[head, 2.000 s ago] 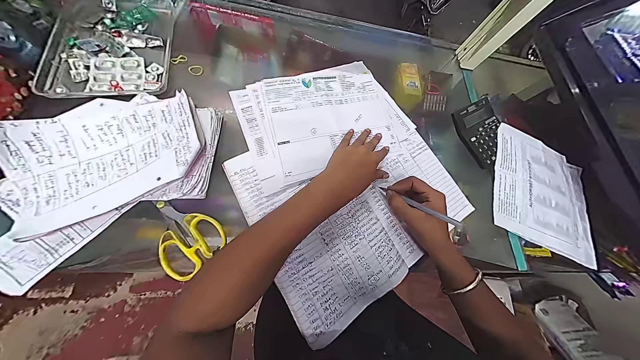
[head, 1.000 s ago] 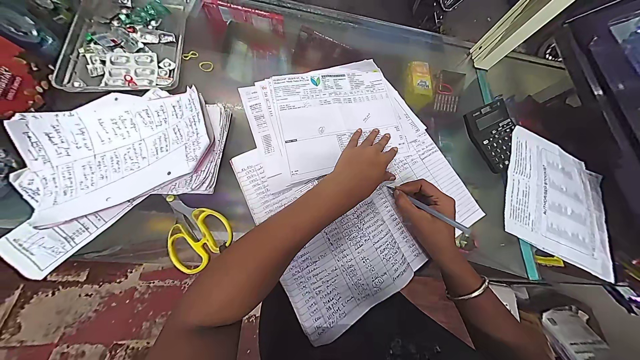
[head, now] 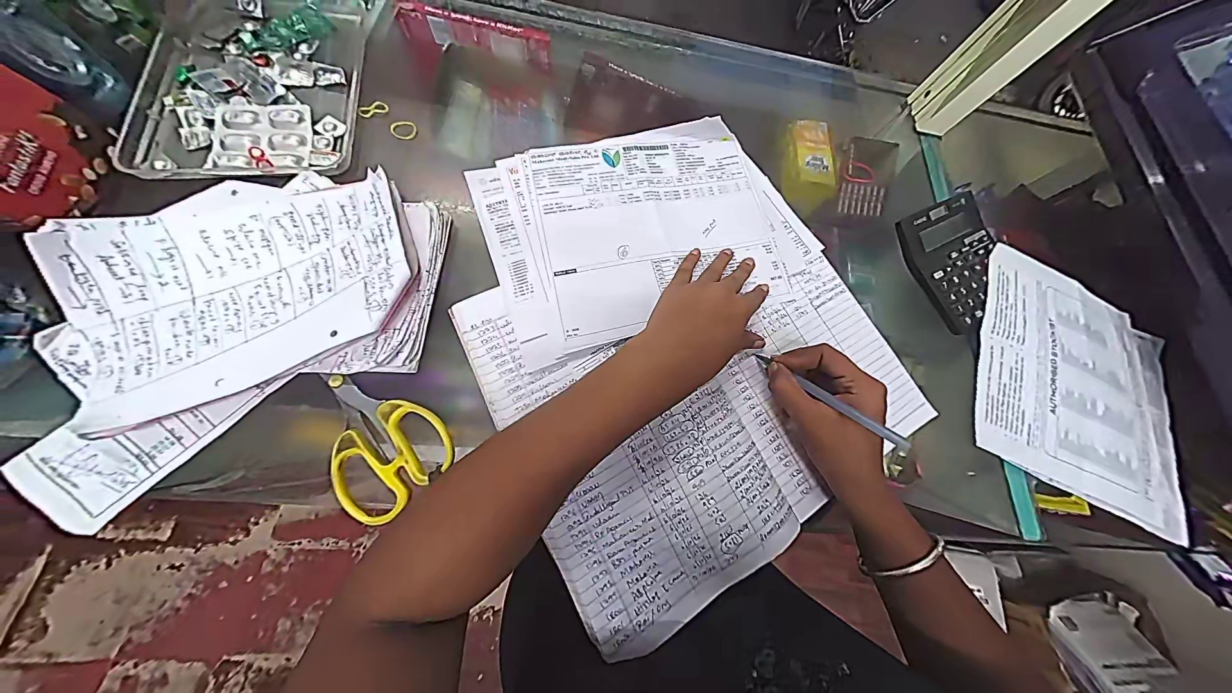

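Note:
My left hand (head: pixel 707 308) lies flat, fingers spread, across the lower right of a printed invoice sheet (head: pixel 606 226) on top of several papers. These rest on an open ruled notebook (head: pixel 664 539) filled with handwriting in columns, whose near edge hangs over the counter's edge. In my right hand (head: pixel 833 414) is a pen (head: pixel 847 409), its tip at the notebook page just below my left fingers and its rear end pointing down to the right. A metal bangle (head: pixel 905 560) is on my right wrist.
Yellow-handled scissors (head: pixel 390 457) and handwritten sheets (head: pixel 231 289) lie left on the glass counter (head: pixel 539 87). Behind them stands a tray (head: pixel 351 96) of blister packs. A calculator (head: pixel 948 260) is at the right, partly under a printed sheet (head: pixel 1078 385). Rubber bands (head: pixel 403 129) lie near the tray.

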